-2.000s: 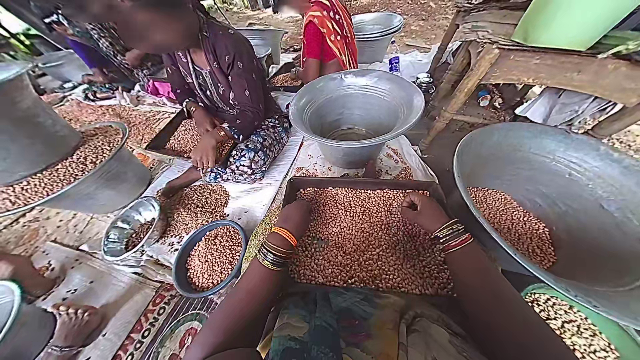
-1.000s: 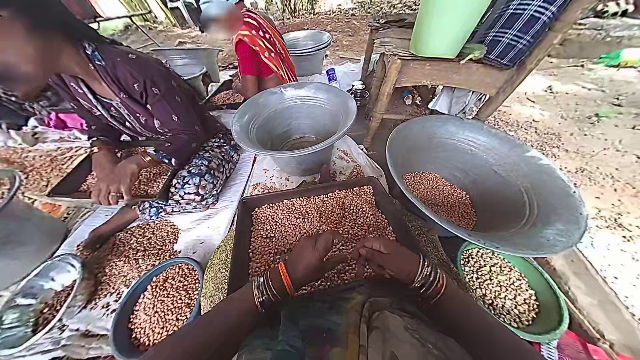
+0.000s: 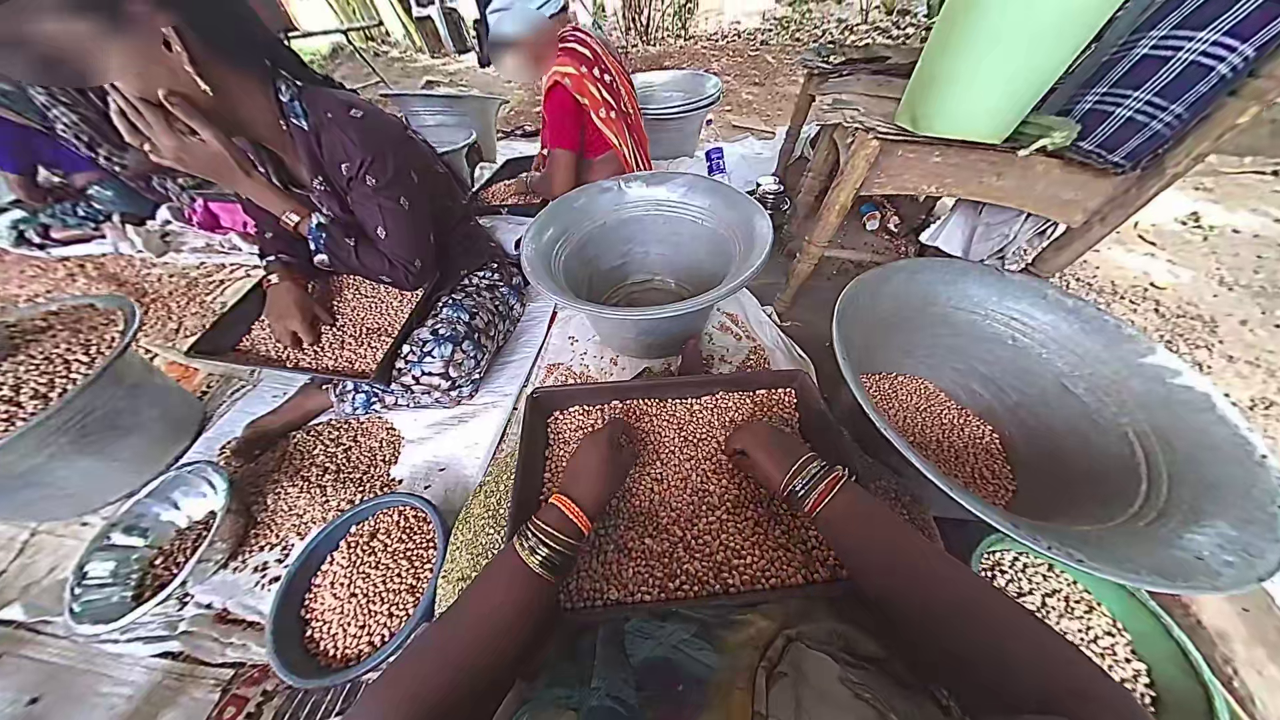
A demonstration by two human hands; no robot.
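A dark rectangular tray (image 3: 815,400) filled with reddish-brown nuts or seeds (image 3: 690,510) lies at my lap. My left hand (image 3: 603,458), fingers curled down, rests on the seeds in the tray's upper left part. My right hand (image 3: 768,452), also curled, touches them near the upper right. Whether either hand holds any seeds is hidden by the fingers. Beyond the tray stands a wide metal basin (image 3: 645,250) with no seeds visible in it. To the right, a larger tilted metal basin (image 3: 1080,400) holds a heap of similar seeds (image 3: 938,435).
A green tub (image 3: 1170,640) of paler seeds sits at lower right. At left are a blue-grey bowl (image 3: 432,600) of seeds, a shiny metal bowl (image 3: 85,600), and a co-worker (image 3: 370,190) with another tray (image 3: 385,365). A wooden table (image 3: 980,180) stands at upper right.
My hands were close together near the tray's lower edge one second ago; now they are apart and farther up. The co-worker at left has raised one hand to the face.
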